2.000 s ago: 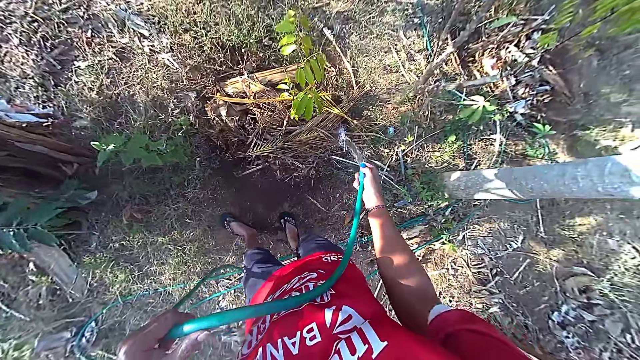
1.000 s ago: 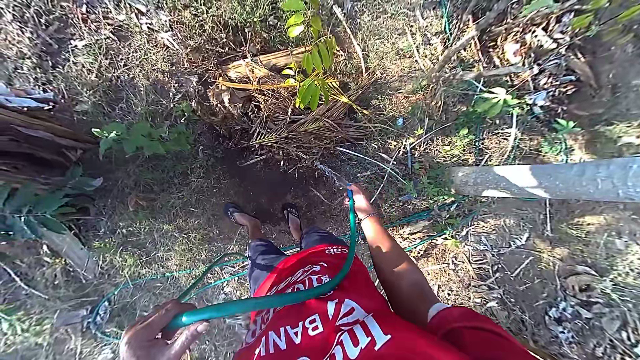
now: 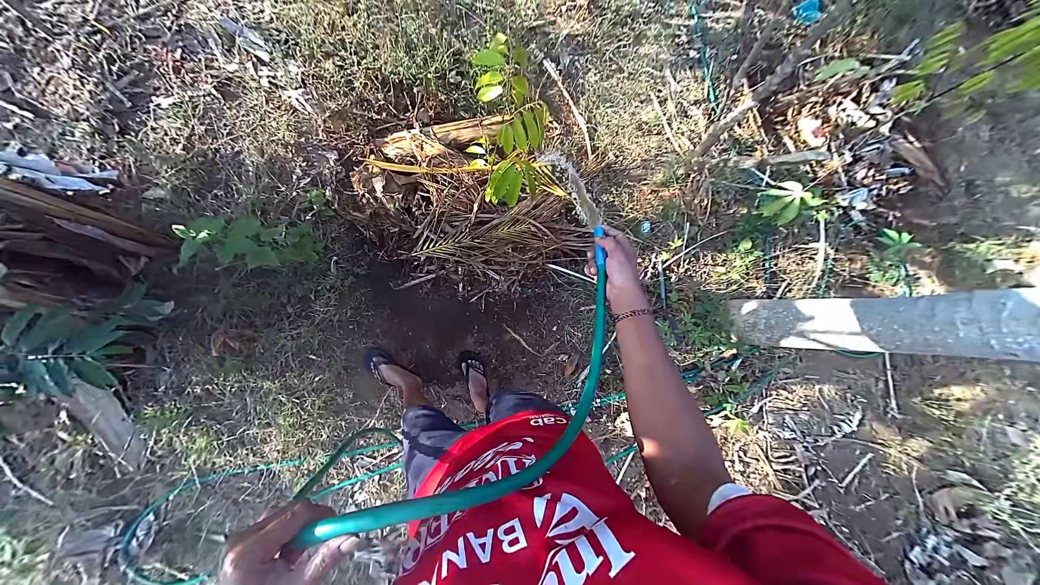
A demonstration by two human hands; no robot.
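Note:
My right hand [image 3: 619, 264] grips a green garden hose [image 3: 597, 357] just below its blue end piece [image 3: 600, 246]. Water [image 3: 578, 191] streams from that end up toward a leafy young plant [image 3: 512, 150], which stands among dry palm fronds [image 3: 504, 236]. The hose bends down across my red shirt to my left hand [image 3: 280, 543], which is closed around it at the lower left. More loops of hose [image 3: 162, 500] lie on the ground behind and beside my legs.
A trunk or post [image 3: 886, 325] reaches in from the right. Dry brown stalks [image 3: 61, 236] and broad green leaves [image 3: 69, 345] are at the left. My sandalled feet [image 3: 475, 374] stand on dark soil beside the fronds. Branches [image 3: 764, 89] and leaf litter lie at the upper right.
The hose end in my right hand has moved up, and the water now shoots farther up toward the plant's leaves. Both hands have kept hold of the hose.

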